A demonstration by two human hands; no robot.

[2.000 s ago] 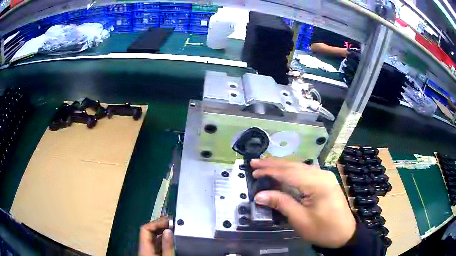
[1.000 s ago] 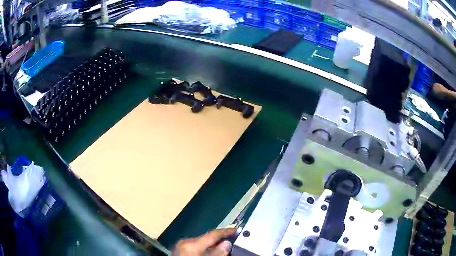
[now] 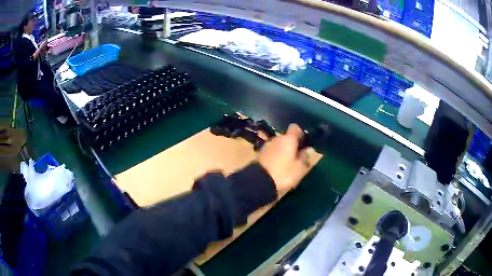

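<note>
My left hand (image 3: pixel 286 157) reaches in a dark sleeve over the far right part of the left cardboard sheet (image 3: pixel 172 170). Its fingers are closed around a black body (image 3: pixel 314 136), blurred and partly hidden, near the sheet's far right corner. Other black bodies (image 3: pixel 234 126) lie loosely along the sheet's far edge, left of the hand. Another black body (image 3: pixel 382 249) sits in the silver fixture (image 3: pixel 323 249) at lower right, its round head against the yellow-green plate (image 3: pixel 367 199). My right hand is out of the picture.
A rack of black parts (image 3: pixel 140 105) stands left of the sheet, with a blue basket (image 3: pixel 94 58) behind it. A metal frame bar (image 3: pixel 399 33) crosses above. A seated person (image 3: pixel 35 67) is at far left. A plastic-lined blue crate (image 3: pixel 56 202) is at lower left.
The view has swung left. My left hand has moved from the fixture's left edge to the sheet's far right corner and taken hold of a black body. The fixture now shows further right.
</note>
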